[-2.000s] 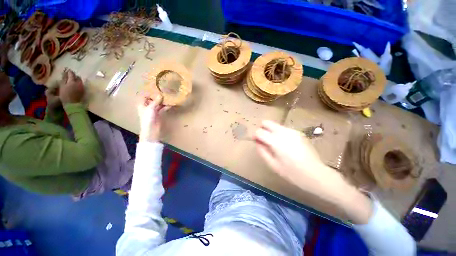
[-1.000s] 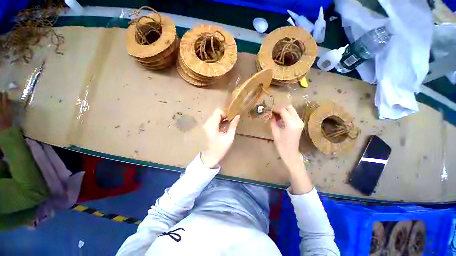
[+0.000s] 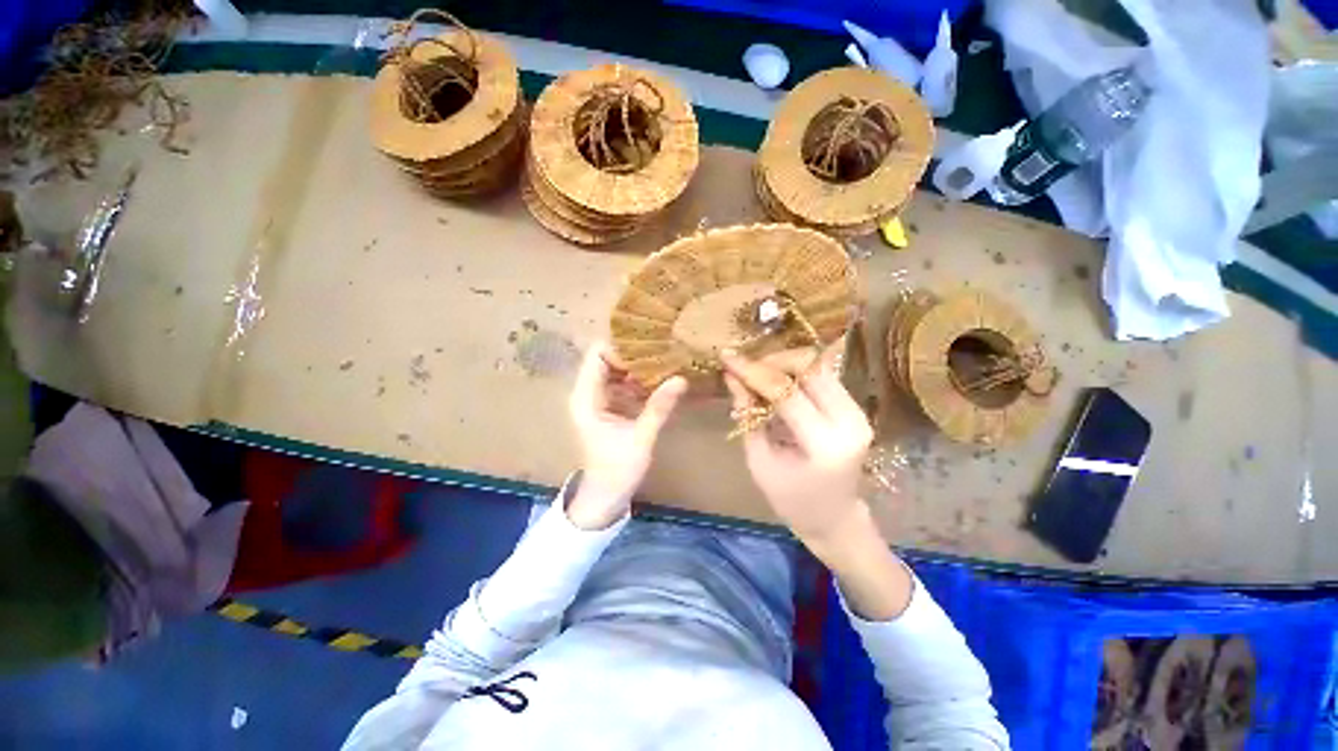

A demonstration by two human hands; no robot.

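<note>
A tan wrapped ring [image 3: 660, 301] is held tilted above the bench, its far edge raised. My left hand [image 3: 619, 426] grips its near left edge between thumb and fingers. My right hand [image 3: 807, 440] is at the ring's near right side, its fingers pinching a thin brown cord [image 3: 751, 418] against the ring. My right fingers hide part of the cord and the ring's near edge. A small white lump [image 3: 769, 310] shows through the ring's centre hole.
Ring stacks with cords stand at the back left [image 3: 448, 140], back middle [image 3: 565, 154] and back right [image 3: 800, 132]. Another stack [image 3: 954, 396] lies right, beside a black phone [image 3: 1090, 477]. A bottle [image 3: 1064, 140] and white bag [image 3: 1174, 220] lie far right. A blue crate [image 3: 969, 646] stands below.
From the far-left position, my left hand has brought the ring rightward in front of me. Over the last second the ring turned from nearly edge-on to face me more; my right hand moved left onto it.
</note>
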